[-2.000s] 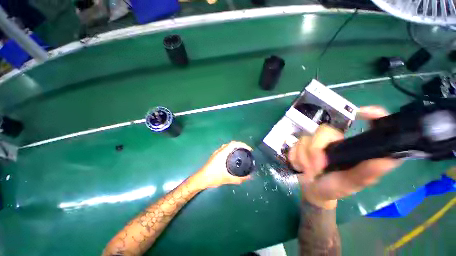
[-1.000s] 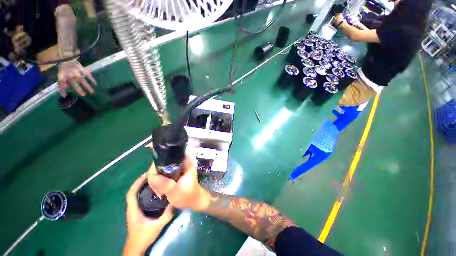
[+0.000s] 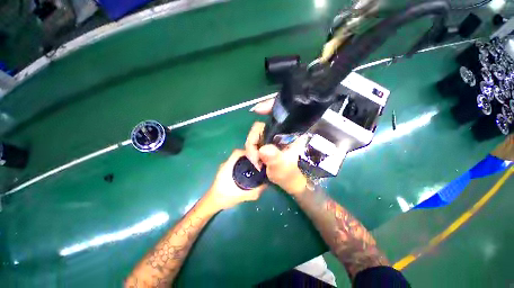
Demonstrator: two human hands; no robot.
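Observation:
My left hand (image 3: 230, 179) is closed around a black cylindrical housing (image 3: 248, 172), its dull disc end facing up. My right hand (image 3: 277, 160) grips the black electric screwdriver (image 3: 298, 104), close above and right of the housing. The fingers hide the screwdriver's tip, so I cannot tell whether it touches the disc. A black cable and a blurred hanger rise from the tool. The white-and-black screw feeder (image 3: 360, 130) stands just right of my right hand, partly behind the tool.
A silver-rimmed housing (image 3: 149, 136) stands at the left by the white line. Another black housing (image 3: 282, 66) lies beyond the screwdriver. Silver-topped housings (image 3: 489, 84) cluster at the far right. A small black piece (image 3: 109, 178) lies at the left. Tiny screws dot the green surface.
The view has swung back right to left, so the feeder and far-right cluster sit differently. The screwdriver, upright over the housing a second ago, is now tilted, and the disc shows more.

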